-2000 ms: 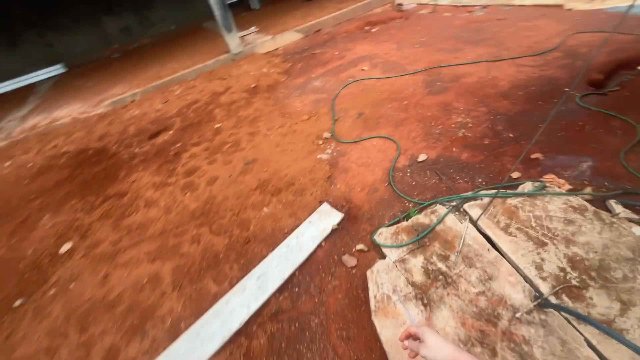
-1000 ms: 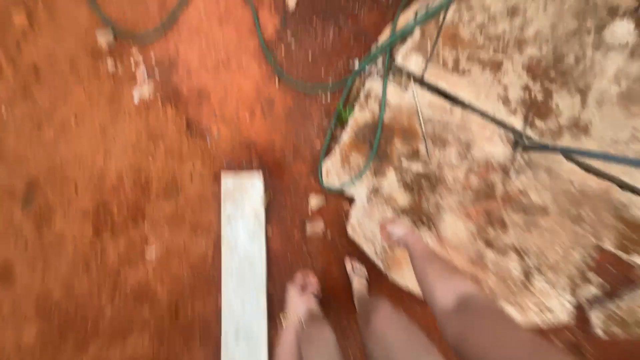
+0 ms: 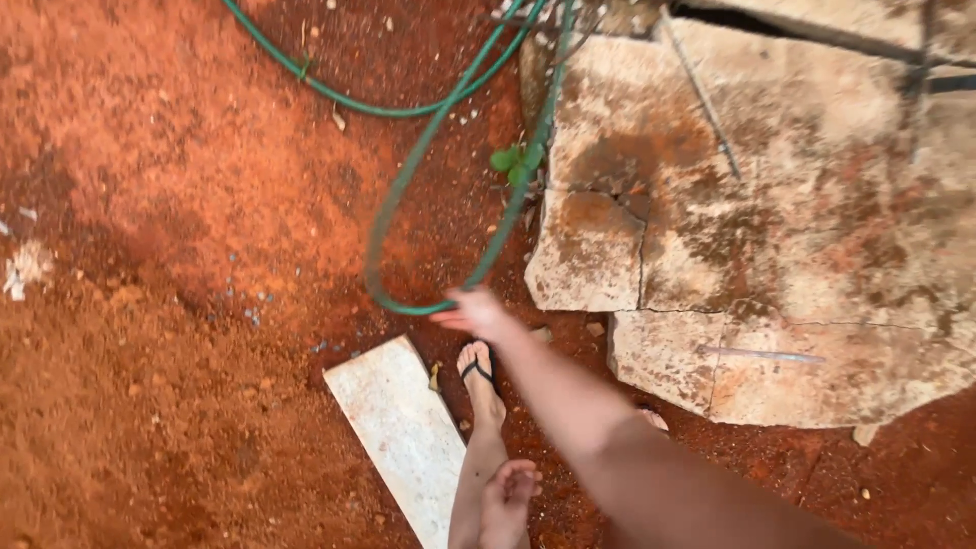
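My right hand [image 3: 476,313], blurred, reaches down to the bottom bend of a green garden hose [image 3: 408,164], its fingers closed round the hose. The loop of hose is blurred too and hangs over or lies on the red soil; which of these cannot be told. Below, near the bottom edge, my left hand [image 3: 515,488] is in front of my leg, its fingers loosely curled and apart, holding nothing. My foot in a black flip-flop [image 3: 476,370] is just below the right hand, beside a pale flat board or slab [image 3: 400,435].
Cracked, stained stone slabs [image 3: 762,252] cover the right side, with a thin rod [image 3: 705,99] and a narrow translucent strip [image 3: 762,354] on top. A small green plant [image 3: 518,162] grows at the slab's edge. Dark gaps run between slabs at top right. Pale debris [image 3: 27,267] lies far left.
My right hand, over the slab's edge a second ago, has moved to the hose loop and taken hold of its bend. The view has swung down from the wider yard.
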